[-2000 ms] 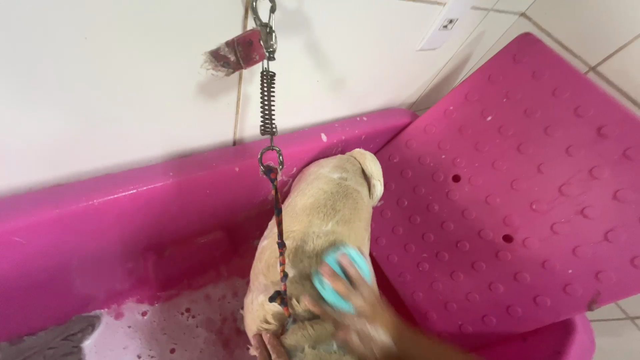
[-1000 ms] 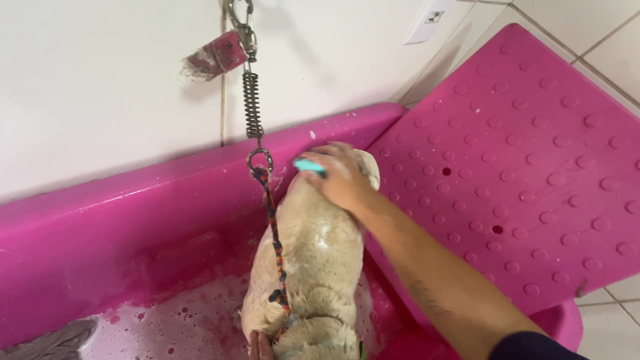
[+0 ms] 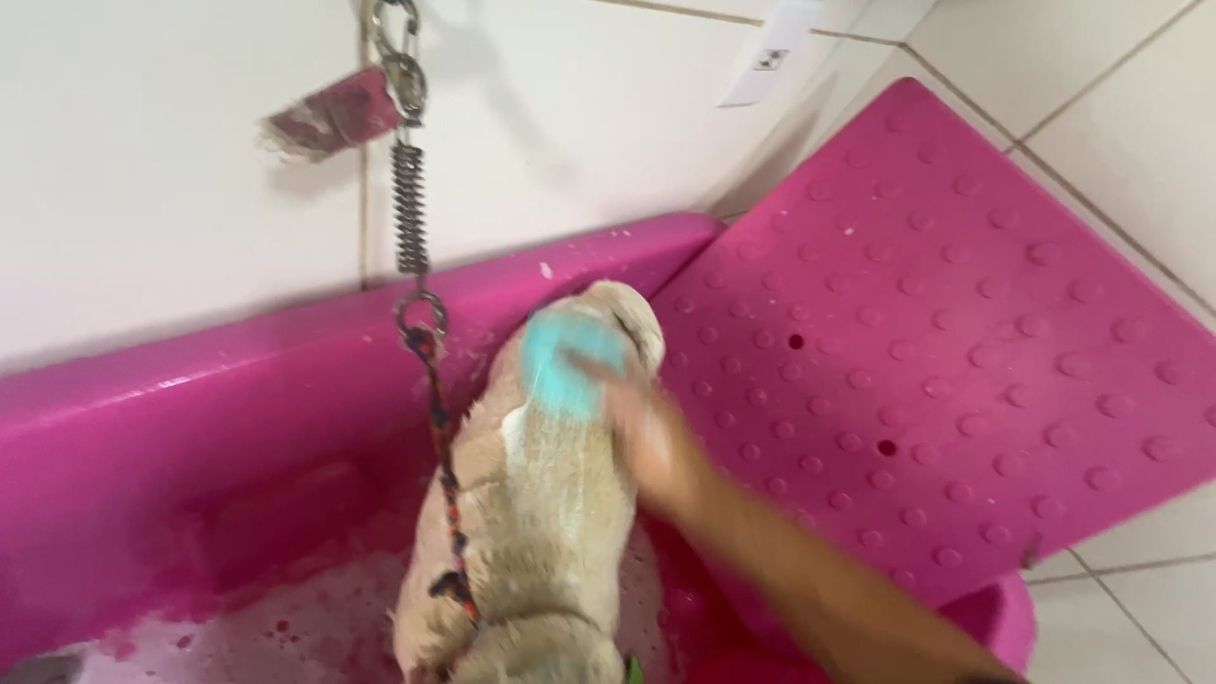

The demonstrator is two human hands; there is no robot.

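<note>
A wet, light-coated dog [image 3: 551,513] stands in a pink plastic tub [image 3: 190,380], seen from above, its curled tail toward the wall. My right hand [image 3: 636,408] grips a turquoise brush or scrubber [image 3: 570,361] against the fur of its rump; motion blurs both. White lather lies along the back. A braided cord [image 3: 446,465] runs from the dog's neck area up to a metal ring and coil spring [image 3: 409,209]. Of my left hand [image 3: 427,674], only a sliver shows at the bottom edge beside the dog; its grip is hidden.
A pink studded panel [image 3: 931,351] slopes at the right over the tub's edge. A clip with a worn pink tag [image 3: 347,114] hangs before the tiled wall [image 3: 171,171]. Foamy water [image 3: 266,627] covers the tub floor, and a grey item [image 3: 43,669] lies at the lower left.
The brush went from the dog's middle back to its rump between the two earlier frames and is still near the rump. A streak of white lather now shows on the back.
</note>
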